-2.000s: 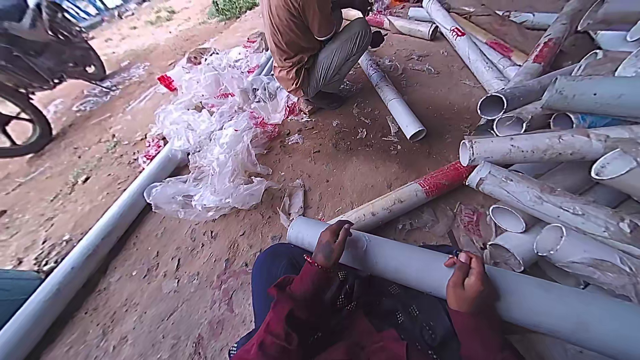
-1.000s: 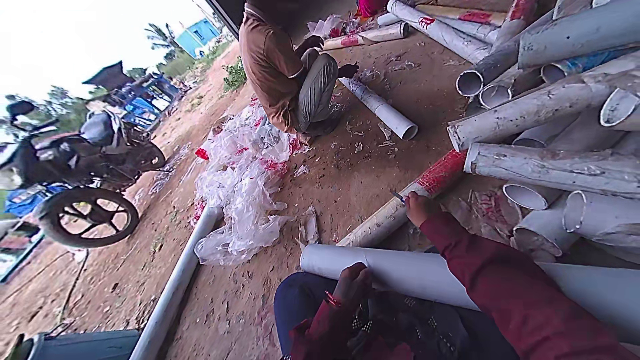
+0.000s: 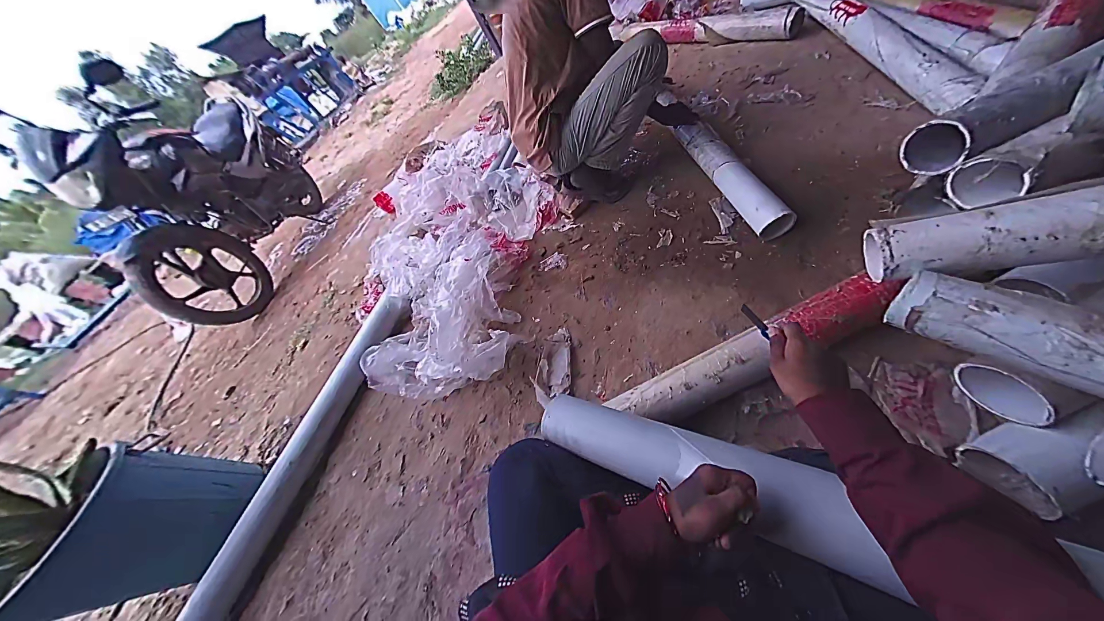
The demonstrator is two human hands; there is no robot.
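A pale grey-white tube (image 3: 621,440) lies across my lap. My left hand (image 3: 714,503) is closed in a fist on its upper side, where a thin, glossy fold of plastic film (image 3: 687,457) runs to the fingers; the grip itself is partly hidden. Beyond the tube, my right hand (image 3: 802,358) is raised and holds a small knife (image 3: 755,321) with a dark blade and a bit of blue at the handle. Under that hand a dirty tube with a red end (image 3: 841,312) lies on the ground.
Many used tubes (image 3: 992,323) are piled at the right. Crumpled clear plastic film (image 3: 448,285) lies left of centre beside a long grey tube (image 3: 293,466). Another person (image 3: 586,95) squats ahead near a tube (image 3: 742,185). A motorcycle (image 3: 198,181) and a dark container (image 3: 147,517) are at the left.
My right hand has left the lap tube, where it rested two seconds ago, and is raised beyond it with the knife. My left hand has shifted right along the tube. The view has turned left.
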